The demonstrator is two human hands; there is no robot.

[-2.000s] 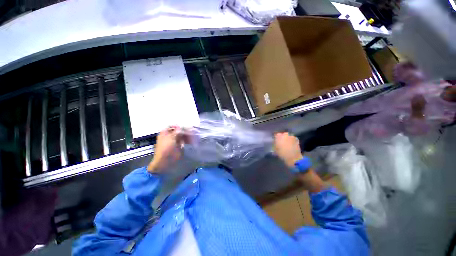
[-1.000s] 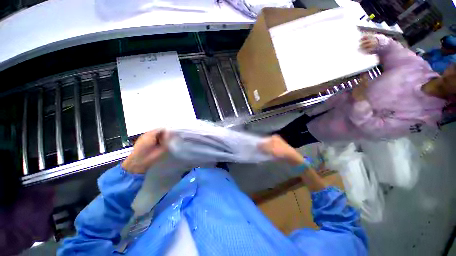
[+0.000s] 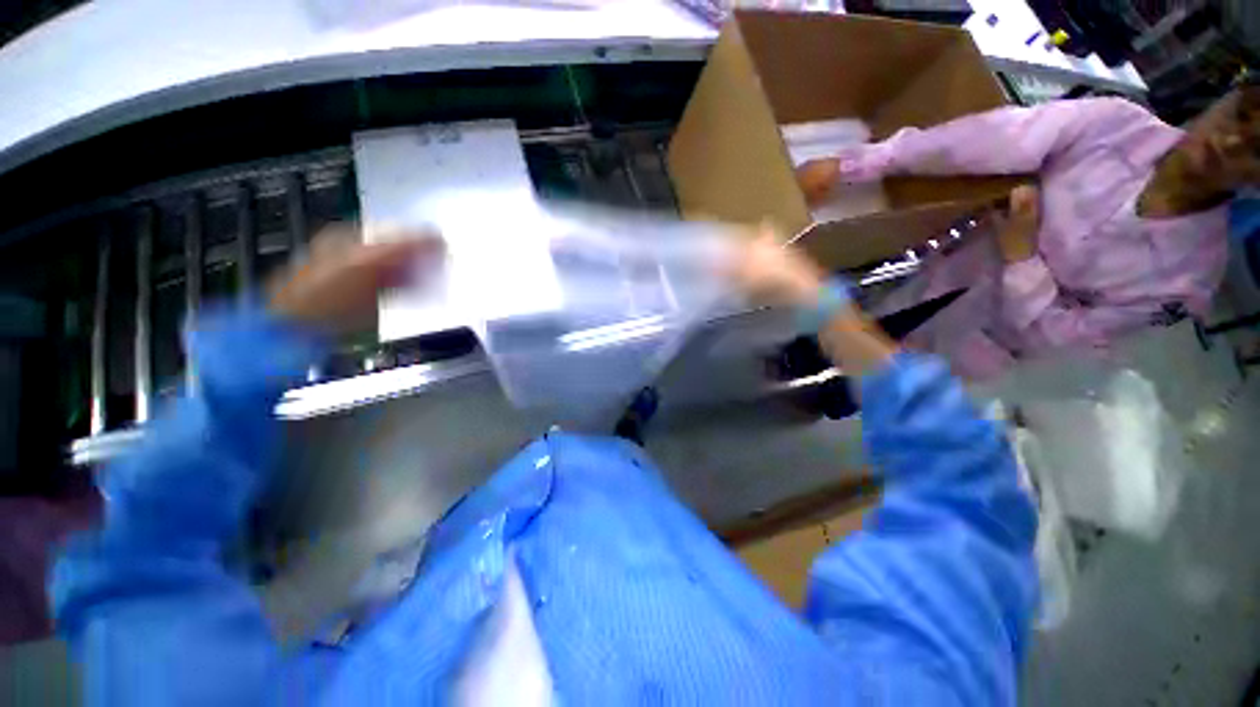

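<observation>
A clear plastic bag (image 3: 594,311) hangs stretched open between my hands, blurred, in front of the conveyor. My right hand (image 3: 774,269) grips its right edge. My left hand (image 3: 352,276) is blurred at the bag's left side; its fingers look closed, but whether they hold the bag I cannot tell. Behind them a flat white metal-cased unit (image 3: 449,180) lies on the conveyor, its lower part partly behind the bag and my left hand.
An open brown carton (image 3: 739,138) stands on the roller conveyor (image 3: 145,318) at the right. A person in pink (image 3: 1078,180) reaches into it, over a white block (image 3: 829,145). Flat cardboard (image 3: 795,559) and white bags (image 3: 1140,456) lie on the floor.
The bag has gone from bunched to spread and hanging. My hands have risen, the left moving outward. The neighbour's white block has gone from the carton's mouth down into it.
</observation>
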